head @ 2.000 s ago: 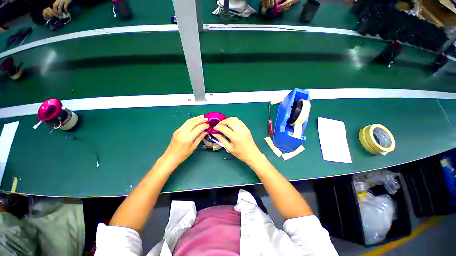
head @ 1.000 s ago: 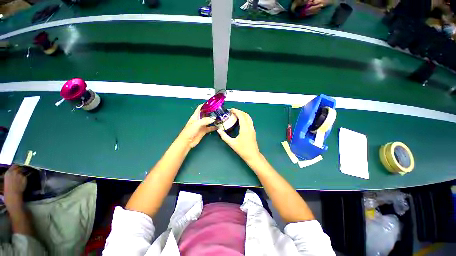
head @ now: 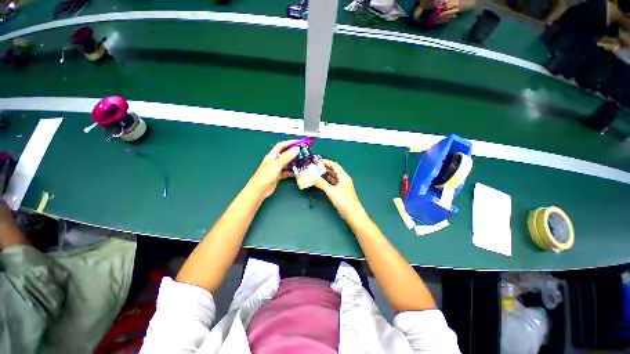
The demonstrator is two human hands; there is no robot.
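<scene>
A wired unit [head: 309, 171] with a magenta end and a pale middle is held just above the bench in front of me. My left hand [head: 276, 164] grips it at the magenta end, which points up and away from me. My right hand [head: 338, 184] holds its lower, right side; the fingers hide part of that end. A thin dark lead hangs below the unit. Fine detail of the wires is blurred.
A second magenta-ended unit [head: 119, 119] stands at the left. At the right are a blue tape dispenser [head: 432, 181], a red-handled screwdriver [head: 405, 184], tape strips [head: 432, 227], a white sheet [head: 492, 219] and tape rolls [head: 550, 229]. A metal post [head: 319, 69] rises behind my hands. Another person's sleeve shows lower left.
The unit has turned in my hands from magenta end up to its side, showing its pale middle. My fingers have shifted on it. The view has also shifted, moving the bench items in the picture.
</scene>
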